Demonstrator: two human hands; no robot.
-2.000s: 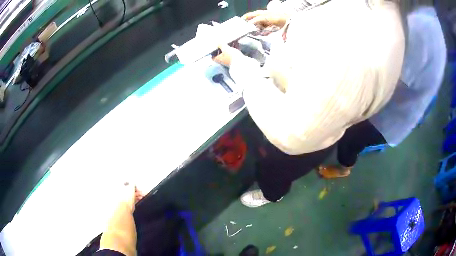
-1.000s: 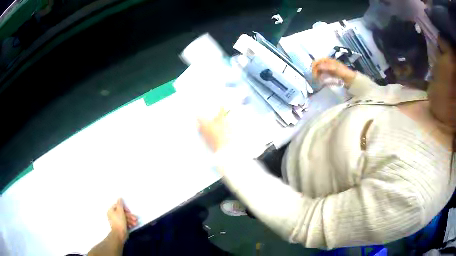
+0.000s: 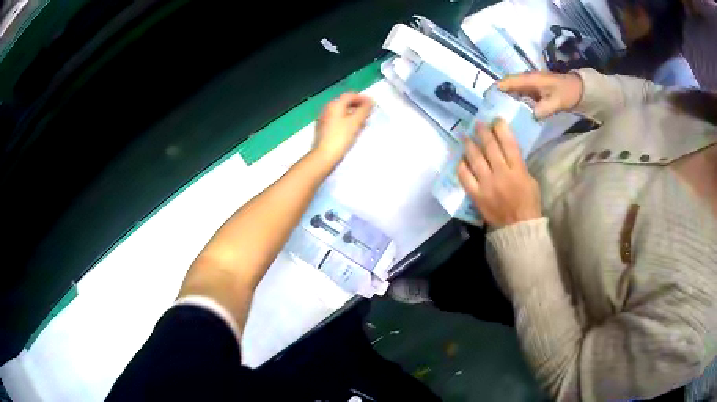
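My left hand [image 3: 343, 126] reaches in from the lower left and hovers over the far part of the white bench [image 3: 307, 314]. Its fingers are loosely curled, with a gap at the thumb and nothing seen in them. My right hand is not in view. Pale blue-grey printed cartons [image 3: 358, 237] with dark round-headed products on them lie right of my forearm. Their white flaps [image 3: 376, 284] reach the bench's near edge. They look flat or overlapping; my forearm may hide part of them.
A co-worker in a beige top [image 3: 621, 259] sits at the right, both hands on a pale carton [image 3: 523, 118]. More printed cartons [image 3: 436, 82] lie beside those hands. A dark conveyor belt [image 3: 157, 149] runs beyond the green edge strip [image 3: 307, 118]. The green floor shows below.
My left hand has moved from the near edge up and across the bench. Printed cartons now show beside my forearm. The co-worker's blurred hand has moved right, onto a carton.
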